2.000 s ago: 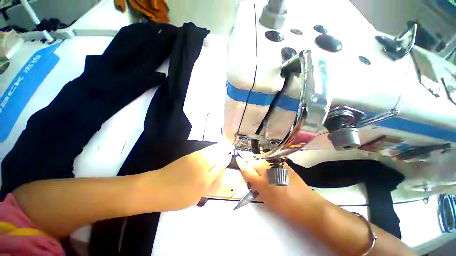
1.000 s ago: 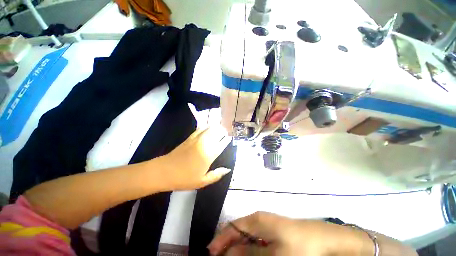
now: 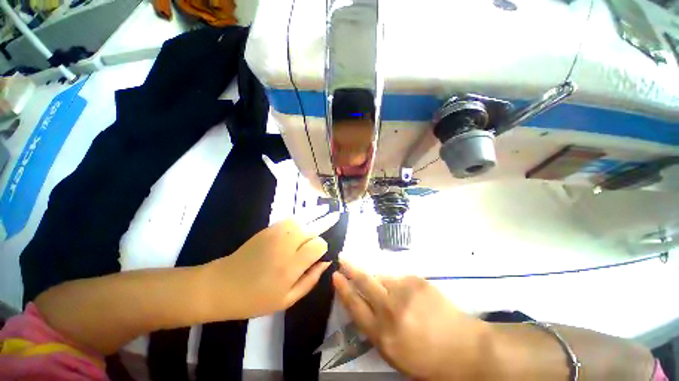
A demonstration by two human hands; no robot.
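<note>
A black band (image 3: 309, 320) runs from the presser foot and needle (image 3: 339, 202) down over the table's front edge. My left hand (image 3: 279, 264) lies on the band just left of and below the needle, fingertips pinching it. My right hand (image 3: 417, 320) holds the band's right edge between thumb and finger, close below my left fingertips. Silver thread snips (image 3: 346, 348) stick out from under my right palm, blades pointing left. The black garment piece (image 3: 97, 182) lies in a long heap left of the needle, partly under my left forearm.
The white machine head (image 3: 417, 59) with its grey tension dial (image 3: 467, 152) stands above and right of my hands. A knurled grey screw (image 3: 394, 237) is right of the needle. Orange fabric (image 3: 205, 10) lies at the back. Dark fabric (image 3: 506, 317) shows behind my right wrist.
My right hand has moved up from the front edge to the band near the needle. My left hand has stayed by the needle. The view has shifted closer to the machine head.
</note>
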